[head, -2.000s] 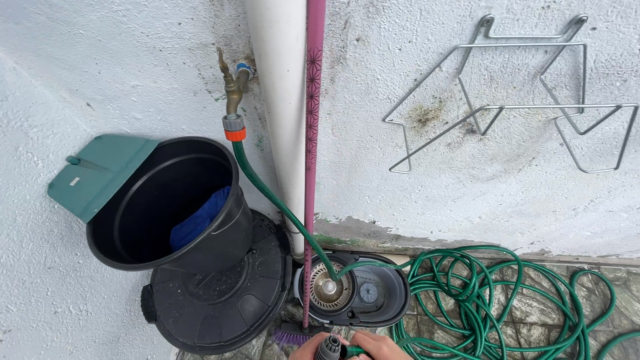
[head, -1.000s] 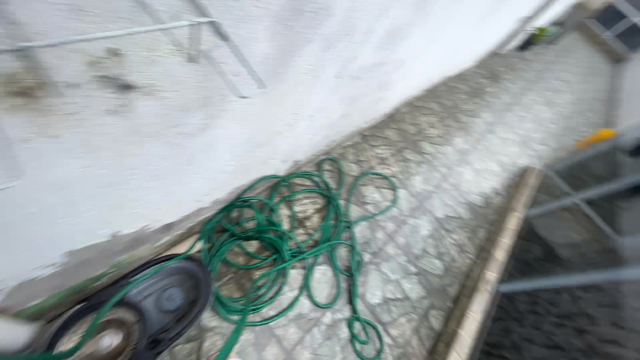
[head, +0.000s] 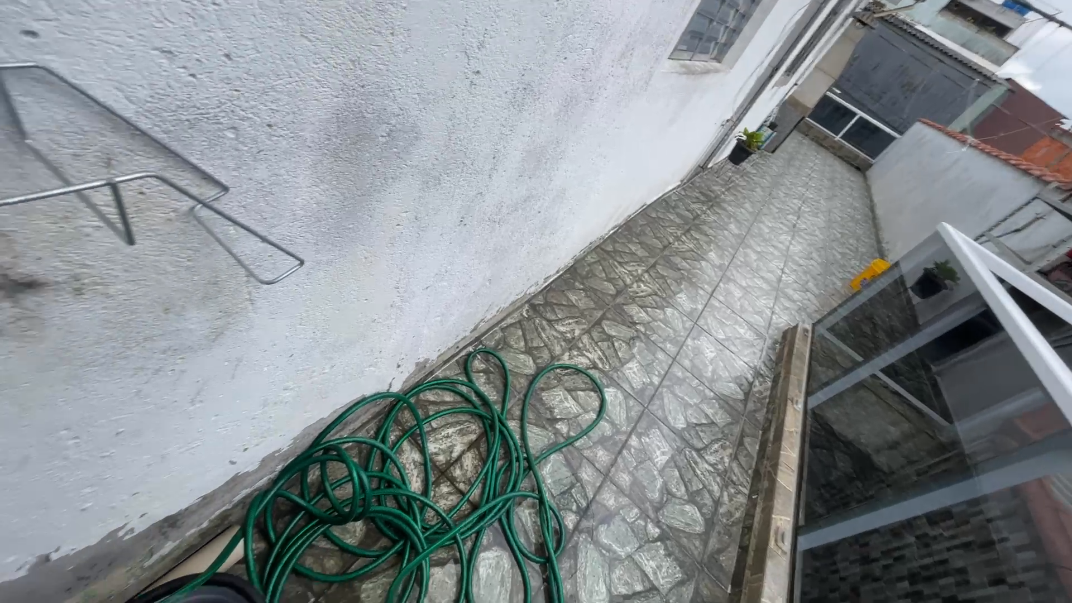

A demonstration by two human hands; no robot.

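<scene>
Neither my left hand nor my right hand shows in the head view, so what they hold is hidden. A green garden hose [head: 419,511] lies in tangled loops on the stone-patterned floor tiles, beside the foot of the white wall. One strand runs to the bottom left, over the dark rim of a black container [head: 209,589] that is mostly cut off. On the wall at the left is a bent metal wire rack [head: 155,177] with nothing hung on its visible part.
A tiled walkway [head: 712,327] runs along the rough white wall [head: 419,167]. At the right stands a glass panel with a white frame [head: 1005,327] above a stone ledge [head: 775,477]. Farther off are a yellow object [head: 869,274] and a potted plant [head: 745,146].
The view has swung right, from the tap and bins to the walkway. Two seconds ago both hands were at the bottom edge around a hose nozzle; now they are out of view.
</scene>
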